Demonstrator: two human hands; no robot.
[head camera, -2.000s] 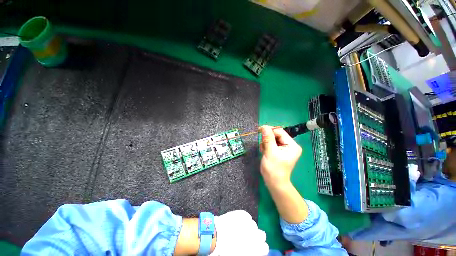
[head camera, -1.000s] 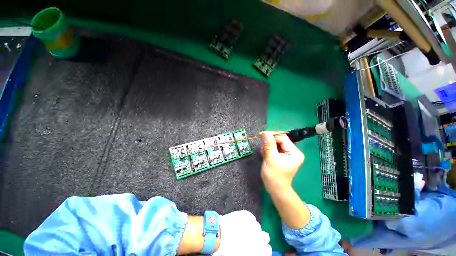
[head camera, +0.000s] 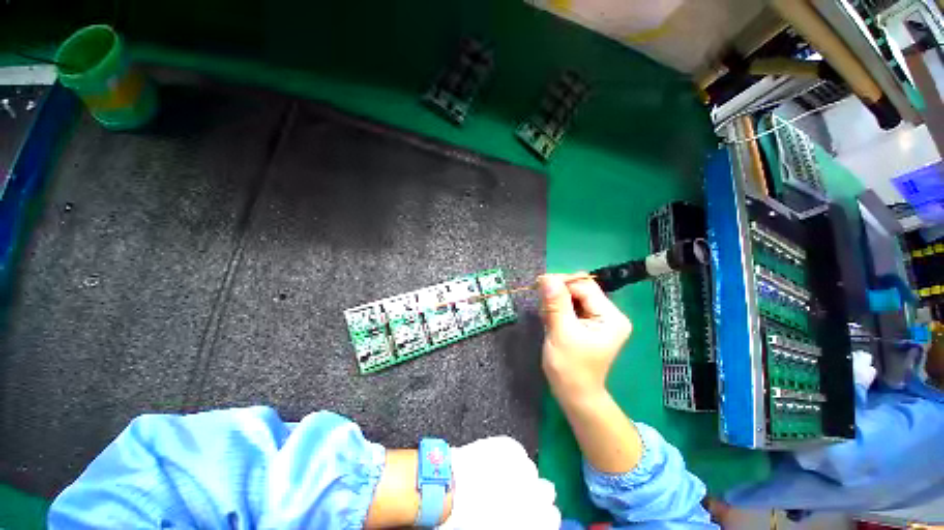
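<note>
A green PCB panel (head camera: 430, 319) of several small boards lies slanted on the black mat (head camera: 135, 280). My right hand (head camera: 582, 329), bare, pinches a thin orange-brown applicator stick (head camera: 518, 289) right of the panel. The stick points left over the panel's upper part; I cannot tell whether its tip touches. My left hand (head camera: 497, 487), in a white glove, lies at the bottom edge, below the panel and apart from it. Its fingers are not made out. A light blue wrist strap (head camera: 434, 481) is on the left wrist.
A green cup (head camera: 107, 81) stands at the mat's far left corner. Two darker PCB panels (head camera: 461, 83) lie beyond the mat. A black flashlight (head camera: 647, 266) lies right of my right hand, by a slotted black rack (head camera: 675, 311) and a blue-edged rack (head camera: 733, 311). A person's blue sleeve (head camera: 880, 440) is far right.
The view has shifted slightly. The stick stays in my right hand over the panel, and the gloved left hand stays at the bottom edge.
</note>
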